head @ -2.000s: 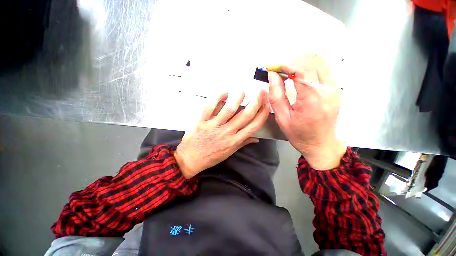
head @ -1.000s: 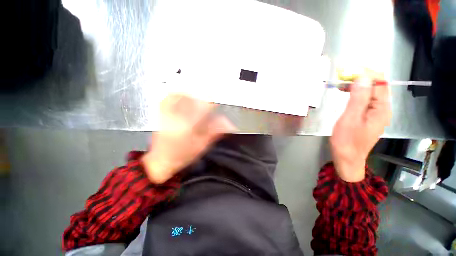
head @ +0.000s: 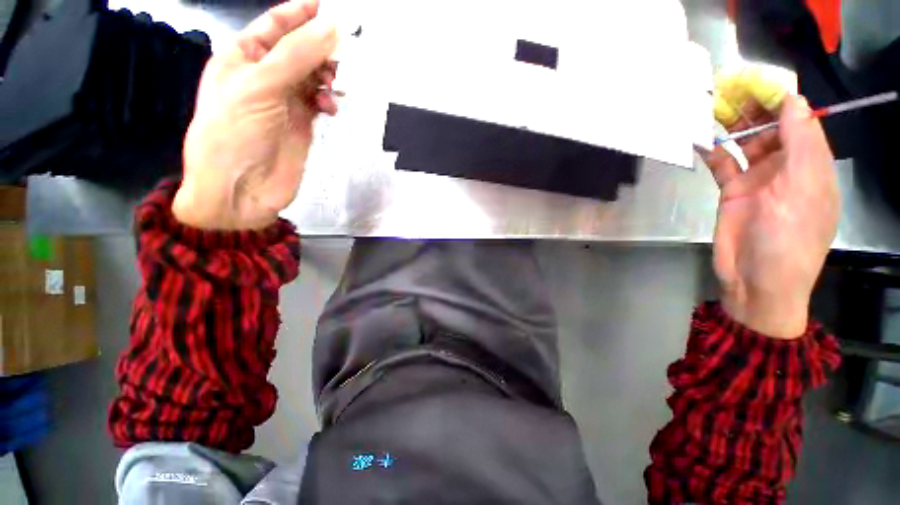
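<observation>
The white marking template (head: 464, 79) is at the top middle, with a small rectangular window showing dark. A black cut piece (head: 503, 158) shows on the metal table from under its near edge. My left hand (head: 257, 118) is at the template's left edge, fingertips partly hidden, and grips it. My right hand (head: 775, 187) is at the template's right edge and holds the thin marking pen (head: 854, 105), tip pointing left; yellow finger cots (head: 755, 91) cover some fingers. Whether the right fingers also grip the template is unclear.
Stacks of black cut panels (head: 128, 108) lie on the left of the metal table (head: 336, 212). More black pieces (head: 780, 39) and an orange-red piece (head: 827, 22) are at upper right. A cardboard box (head: 49, 296) stands at lower left, and a dark rack (head: 873, 316) at right.
My left hand has moved up and left to the template's edge. My right hand has moved slightly right. The template has shifted away from the near edge, and the black piece below it now shows.
</observation>
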